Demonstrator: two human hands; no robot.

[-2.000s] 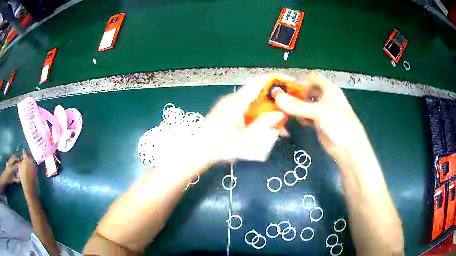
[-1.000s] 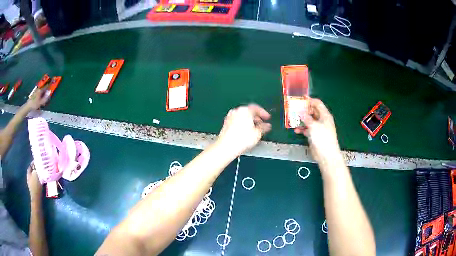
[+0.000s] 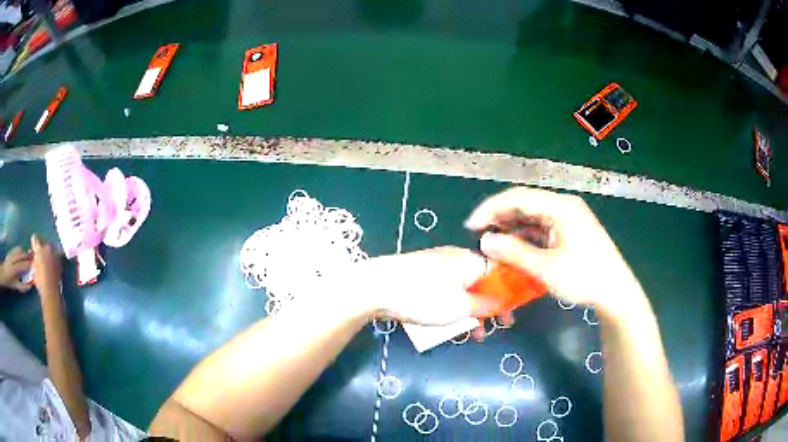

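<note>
My left hand [image 3: 441, 280] is closed around an orange phone [image 3: 511, 291] above the green bench, with a white panel [image 3: 439, 333] sticking out below it. My right hand [image 3: 549, 246] is over the phone's upper part, its thumb and fingertips close together. Whether a small part is between those fingertips is hidden by blur. A large heap of white rings [image 3: 298, 246] lies left of my hands, and loose white rings [image 3: 475, 412] lie below them.
Beyond the worn metal strip [image 3: 346, 155] lie orange phones [image 3: 257, 78], one with a dark screen [image 3: 605, 110]. A pink fan [image 3: 82, 203] and another person's arm [image 3: 56, 328] are at left. A black tray [image 3: 745, 259] holding orange phones is at right.
Both hands have come back from the far side to the near bench. The orange phone that stood at centre right is gone from there, and an orange phone is now in my left hand.
</note>
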